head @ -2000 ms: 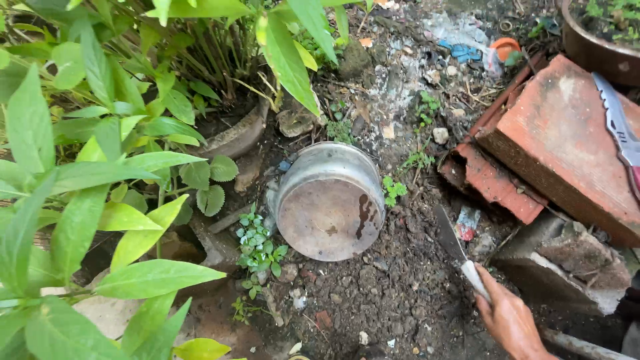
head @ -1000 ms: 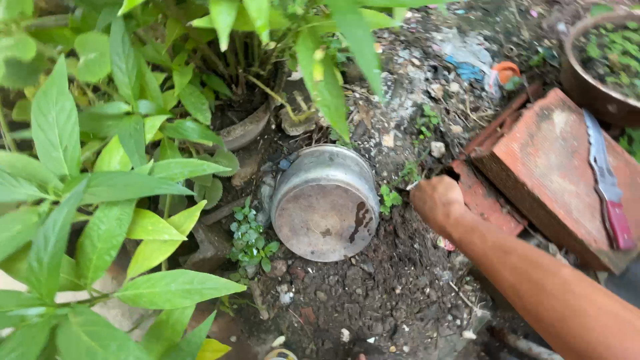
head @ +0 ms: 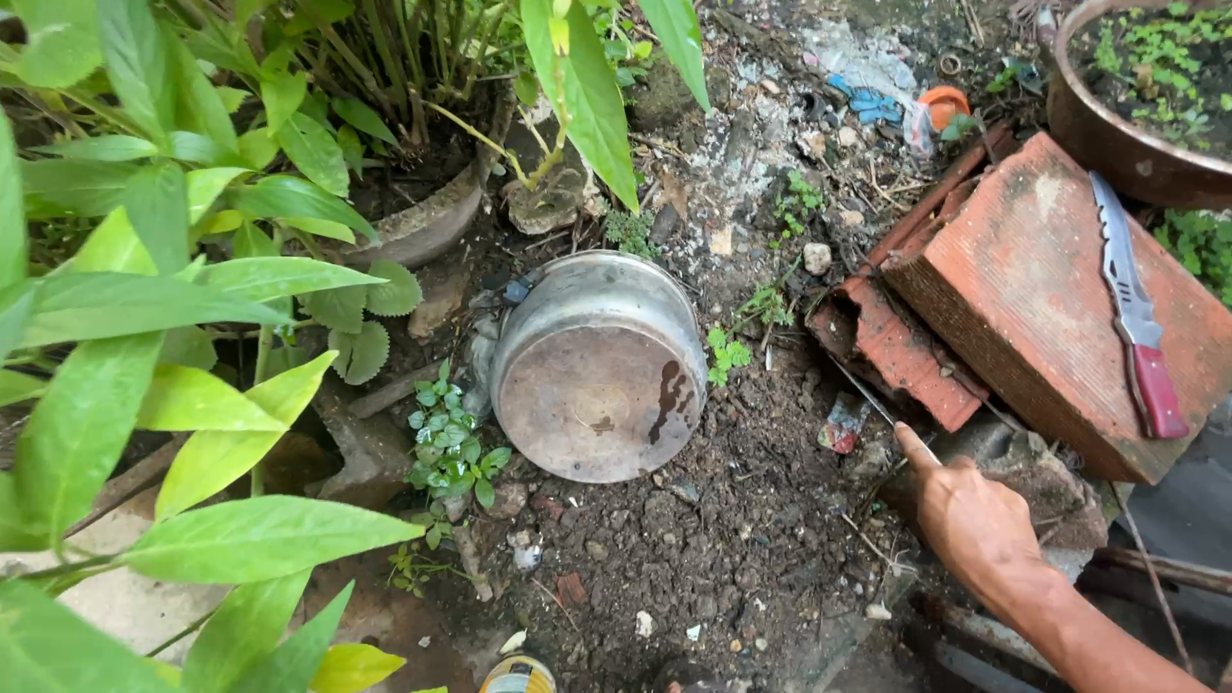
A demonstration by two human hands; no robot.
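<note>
My right hand [head: 972, 520] grips a knife [head: 874, 397] by its pale handle, index finger stretched along it. The thin blade points up and left, close to the broken red clay piece beside the brick. An upturned round metal pot [head: 597, 404] with wet marks on its base rests on the soil, left of the hand. On the large red clay brick [head: 1049, 308] lies another knife [head: 1136, 308] with a notched blade and a red handle, which no hand touches. A small crumpled wrapper [head: 844, 423] lies left of the blade. My left hand is not visible.
Leafy plants [head: 241, 279] crowd the left side, partly over a curved planter rim [head: 423, 226]. A metal basin with small plants [head: 1097, 125] stands at upper right. A concrete chunk [head: 1035, 481] and rods [head: 991, 626] lie near my right forearm. A can [head: 518, 676] shows at the bottom edge.
From beside the broken clay piece one second ago, my right hand has moved down and right. The knife in it, seen two seconds ago and hidden one second ago, shows again.
</note>
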